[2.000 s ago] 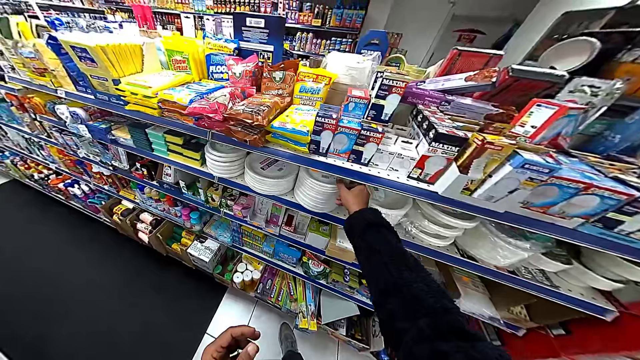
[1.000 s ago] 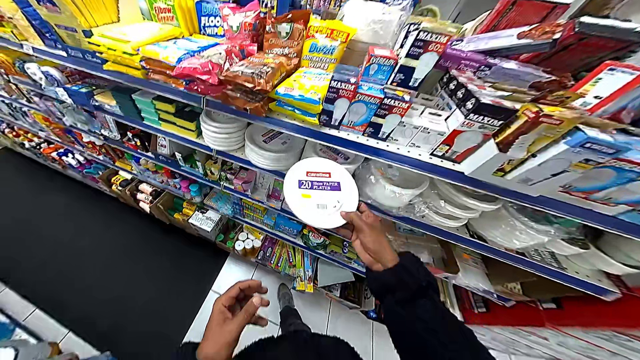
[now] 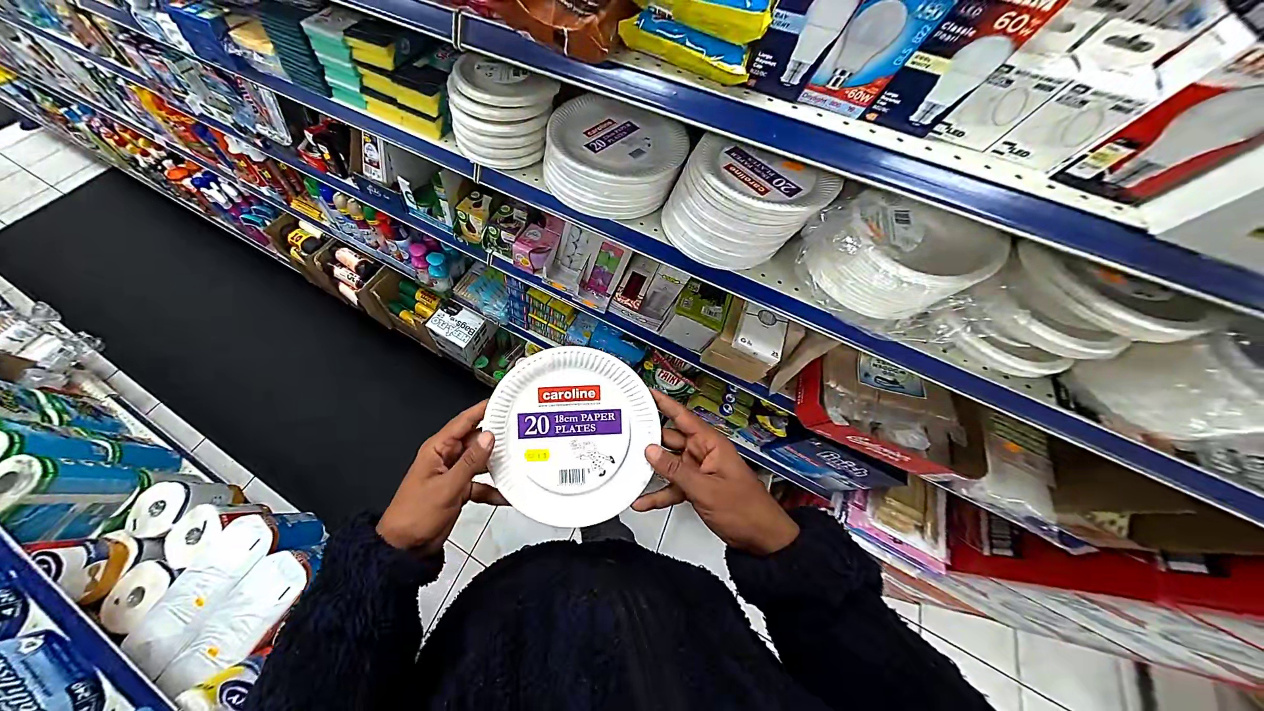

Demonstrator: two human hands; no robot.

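Note:
A pack of white paper plates (image 3: 571, 499) with a printed label faces me, held in front of my body. My left hand (image 3: 439, 479) grips its left edge, with the thumb on the rim. On the opposite edge, my right hand (image 3: 713, 481) holds it with the thumb in front and the fingers behind. Beyond the hands, stacks of similar packs (image 3: 617, 158) stand on a blue-edged shelf. Another stack with a label (image 3: 748, 202) is beside them, and plastic-wrapped white plates (image 3: 904, 252) lie to its right.
Light bulb boxes (image 3: 948, 59) fill the shelf above. Sponges (image 3: 405, 84) sit left of the plates. Small boxed goods (image 3: 602, 272) line the shelf below. At the lower left, another shelf bears paper rolls (image 3: 168, 509). A black mat (image 3: 247, 336) runs along the tiled floor.
My right hand was at the shelf two seconds ago, then held the plate pack out. The pack is now nearer my body, and my left hand has taken hold of it too.

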